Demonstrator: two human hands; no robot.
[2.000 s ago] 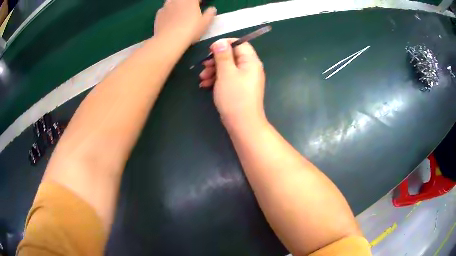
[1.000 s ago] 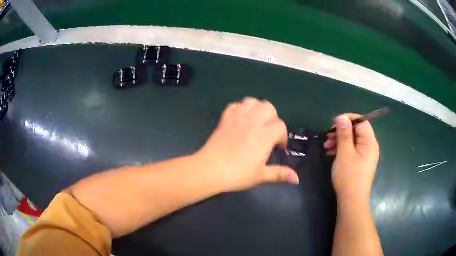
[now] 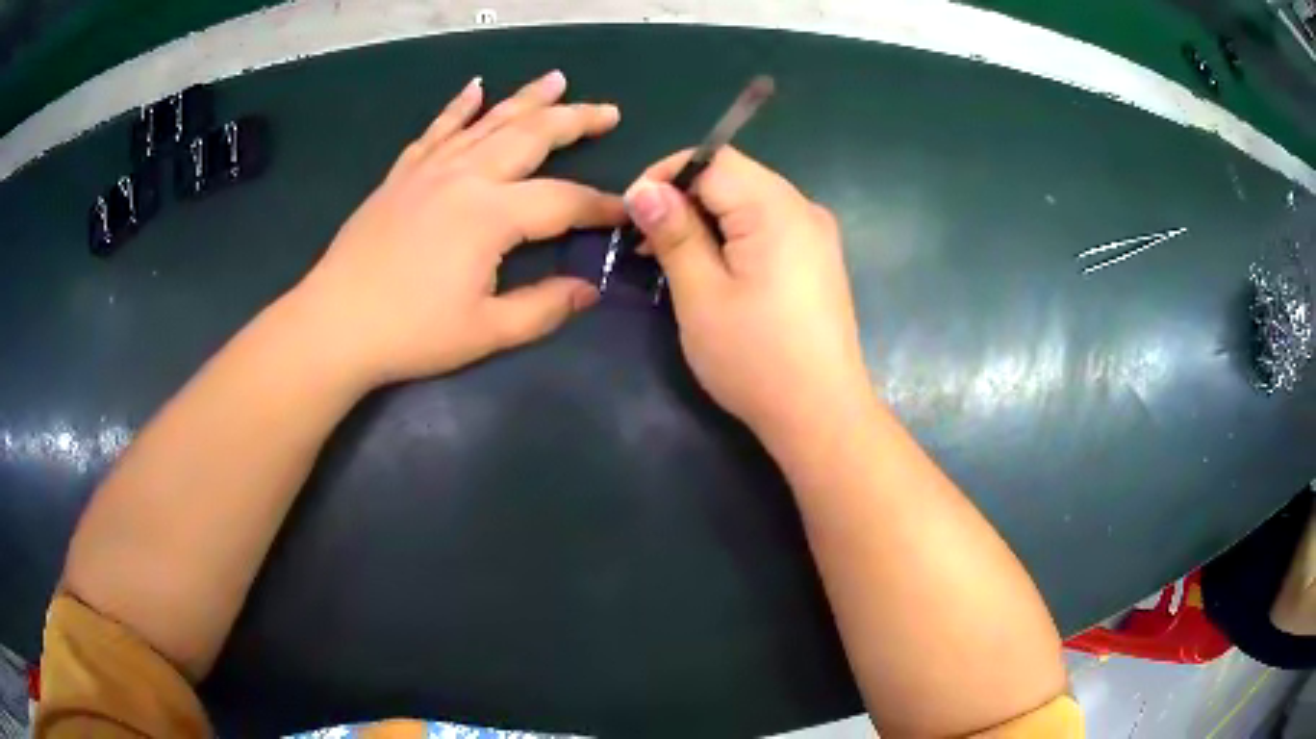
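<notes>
A black housing [image 3: 589,257] with two short silvery strips lies on the dark green bench top [image 3: 505,534], partly hidden by both hands. My left hand [image 3: 462,238] holds its left side between thumb and index finger, the other fingers spread. My right hand [image 3: 758,274] grips a slim dark tool [image 3: 736,127], perhaps tweezers; its brownish flat rear end points up and right. Its working end is at the housing, mostly hidden by my fingers. Three more black housings [image 3: 224,156] with silvery strips lie in a loose group at the upper left.
Thin silver spare tweezers [image 3: 1133,250] lie at the right. A spiky silver heap [image 3: 1280,325] is at the right edge. Beyond the pale strip [image 3: 808,41], small dark parts [image 3: 1201,65] sit on the green belt. A red stool [image 3: 1155,630] and part of a person [image 3: 1263,578] show lower right.
Two seconds ago my left hand reached over the pale strip. One second ago it was open beside a housing, apart from my right hand. Now it holds that housing and both hands meet there.
</notes>
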